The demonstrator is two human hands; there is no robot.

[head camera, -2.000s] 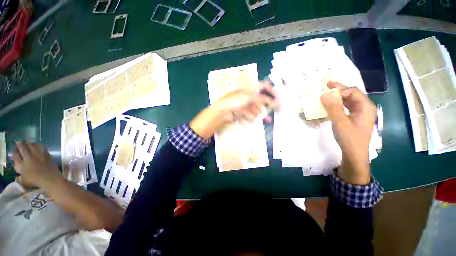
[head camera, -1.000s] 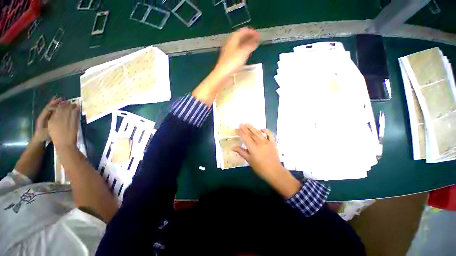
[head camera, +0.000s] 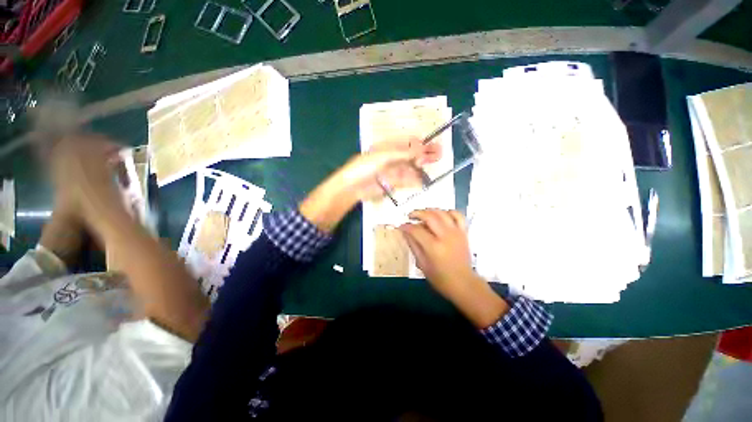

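Note:
My left hand (head camera: 396, 171) holds a thin rectangular phone frame (head camera: 449, 171) tilted above the die-cut adhesive sheet. The frame's open outline reaches right to the edge of the white stack. My right hand (head camera: 441, 247) rests over the lower part of the adhesive sheet (head camera: 404, 119), its fingertips at the upper edge of a tan piece (head camera: 389, 251). Whether the fingers grip anything is hard to tell. The sheet shows tan at the top and bottom, and a whitish area in the middle.
A large white stack of used sheets (head camera: 556, 189) lies right, with a black slab (head camera: 640, 107) beyond. Tan sheets lie at far right (head camera: 734, 165) and left (head camera: 218, 119). A slotted sheet (head camera: 213, 235) lies left, near a coworker's blurred arms. Frames (head camera: 356, 18) lie past the metal rail (head camera: 387, 62).
My left hand has come back from the rail and now holds a phone frame over the sheet. My right hand remains near the sheet's lower part. The coworker's hands have moved.

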